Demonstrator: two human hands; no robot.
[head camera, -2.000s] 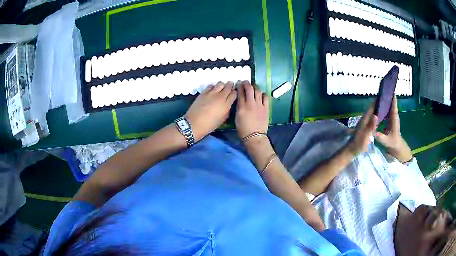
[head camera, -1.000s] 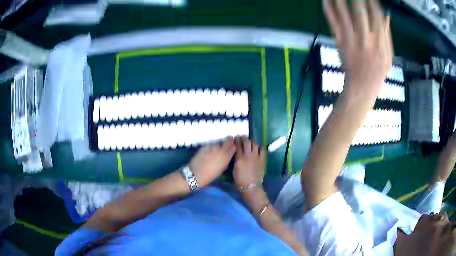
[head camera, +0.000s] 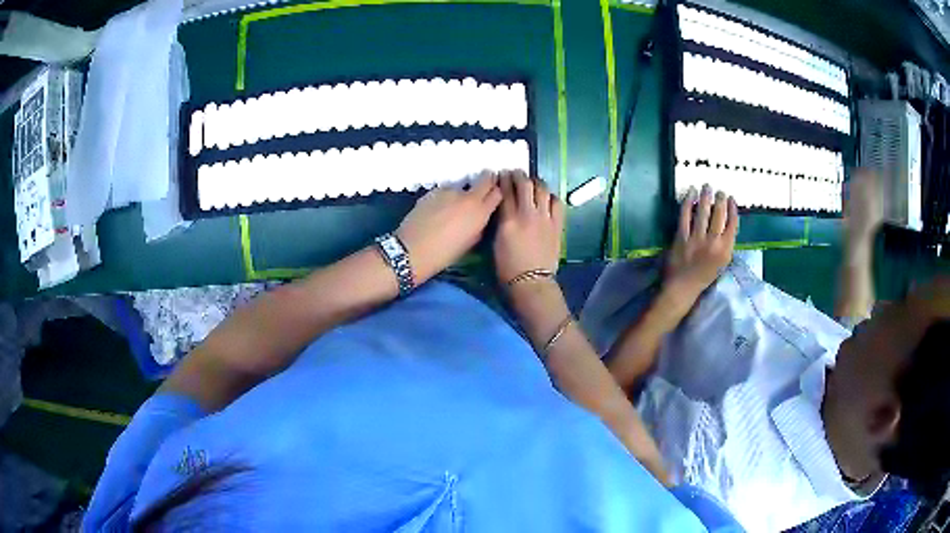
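A black parts tray (head camera: 356, 140) lies on the green bench in front of me, with two long rows of small white parts (head camera: 359, 112). My left hand (head camera: 450, 224), with a watch on the wrist, rests at the tray's lower right corner. My right hand (head camera: 529, 226), with bracelets, is beside it, fingertips touching or almost touching the left ones. The fingers of both are bent over the tray's edge, and whether they grip a part is hidden. One loose white part (head camera: 586, 192) lies on the bench right of my right hand.
A neighbour's hand (head camera: 702, 236) is at a second tray of white parts (head camera: 759, 112) on the right. A black cord (head camera: 623, 135) lies between the trays. A vented white box (head camera: 891, 161) stands far right. Translucent sleeves (head camera: 125, 109) and a printed carton (head camera: 34, 172) are at left.
The neighbour's phone is gone from view; their raised hand has come down to their tray. The view dipped and came back. My hands have stayed at the same tray corner.
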